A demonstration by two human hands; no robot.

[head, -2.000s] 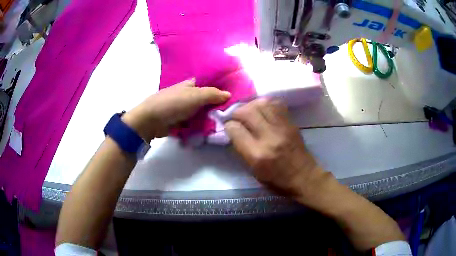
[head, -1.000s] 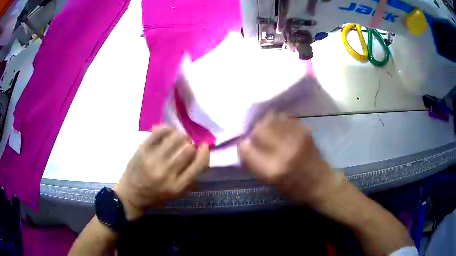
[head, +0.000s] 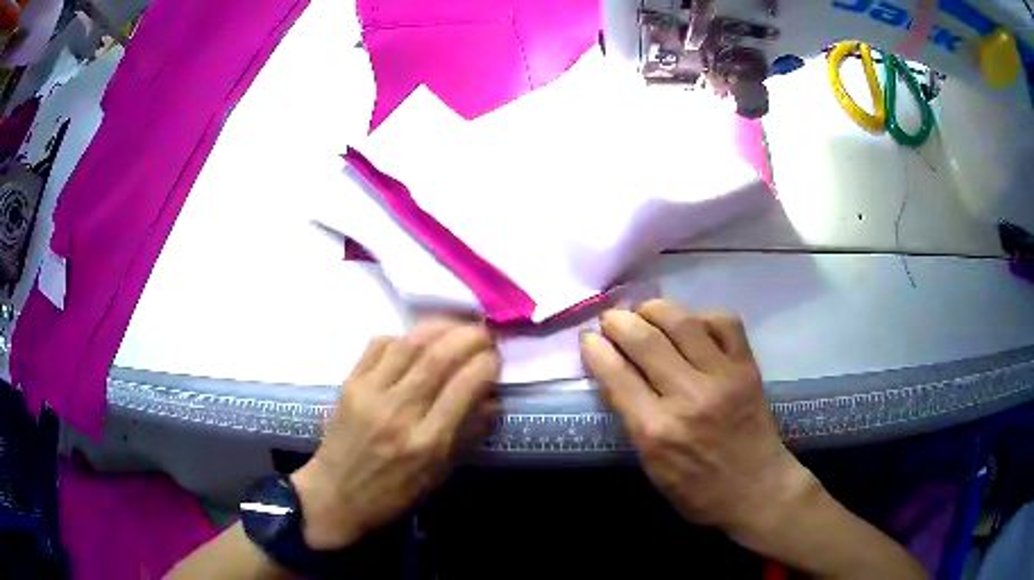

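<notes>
The front panel (head: 454, 57) lies on the table left of the machine, its near part folded over to show the pale, glare-whitened pocket backing (head: 510, 170). A narrow magenta welt strip (head: 437, 244) runs diagonally across the pale layers towards my hands. My left hand (head: 414, 414) pinches the near edge of the pale fabric just left of the strip's lower end. My right hand (head: 692, 408) pinches the same edge to the right, fingertips curled on it. Both fingertips hide the gripped cloth. The presser foot (head: 669, 68) is behind the fabric, not touching my hands.
Waiting cut panels (head: 147, 193) lie along the left. The sewing machine (head: 816, 28) stands at the upper right, with yellow-handled (head: 853, 85) and green-handled snips (head: 907, 102) beside it. A tape scale (head: 544, 431) follows the curved front edge. A thread tail (head: 904, 227) lies at right.
The near part of the panel was turned over, exposing the pale side and magenta strip. My hands moved nearer the front edge and now hold the fabric's near edge, slightly apart.
</notes>
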